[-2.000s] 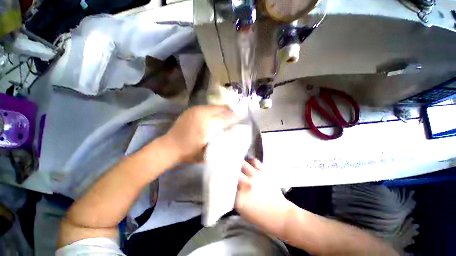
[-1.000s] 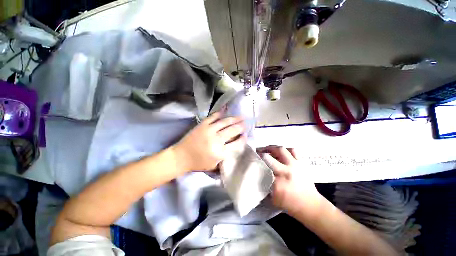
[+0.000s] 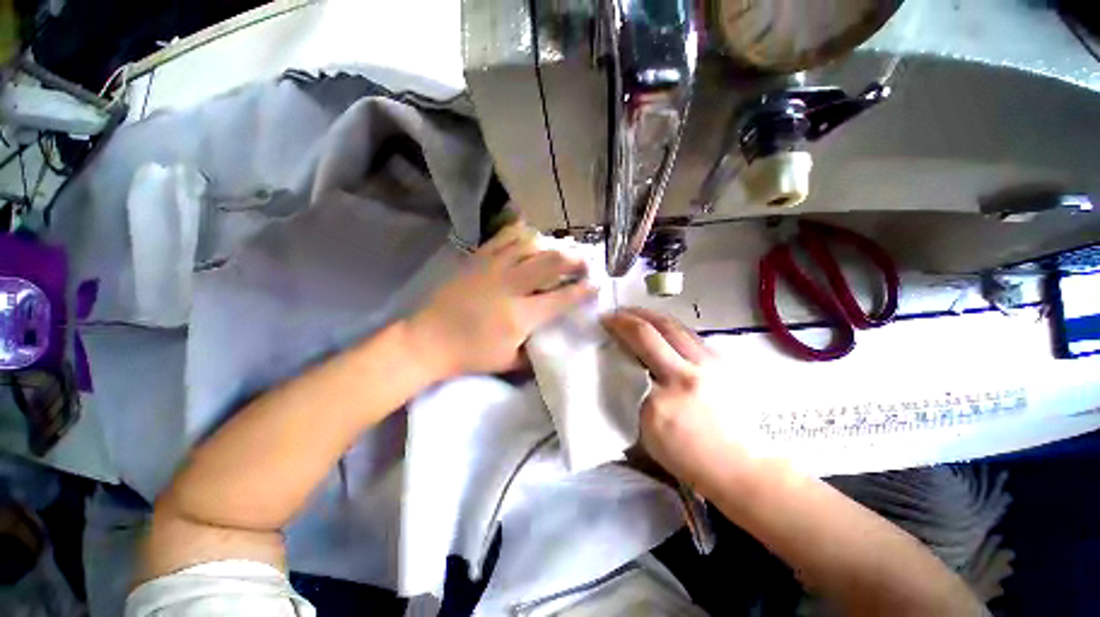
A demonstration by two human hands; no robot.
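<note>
Light grey garment cloth [image 3: 290, 265] lies heaped left of the needle area and hangs over the near table edge. A paler narrow cloth piece [image 3: 587, 404] runs from under the machine head [image 3: 519, 121] toward me. My left hand [image 3: 501, 301] lies flat on the cloth just left of the needle area, fingers near the foot. My right hand [image 3: 676, 386] is at the right edge of the pale piece, fingertips touching it. The needle and foot are hidden by glare and the chrome guard [image 3: 651, 145]. A dark narrow tip [image 3: 696, 518] shows below my right hand.
Red-handled scissors [image 3: 829, 289] lie right of the needle area. A printed measuring scale [image 3: 893, 413] runs along the near table edge. A purple device [image 3: 30, 301] is at the far left, a dark-framed device [image 3: 1080, 313] at the far right. Grey ribbed-looking pieces [image 3: 929, 518] are below the table.
My left hand has moved up toward the needle area. My right hand has moved up and inward to the pale piece's edge. The pale piece lies straighter, and more cloth shows below it.
</note>
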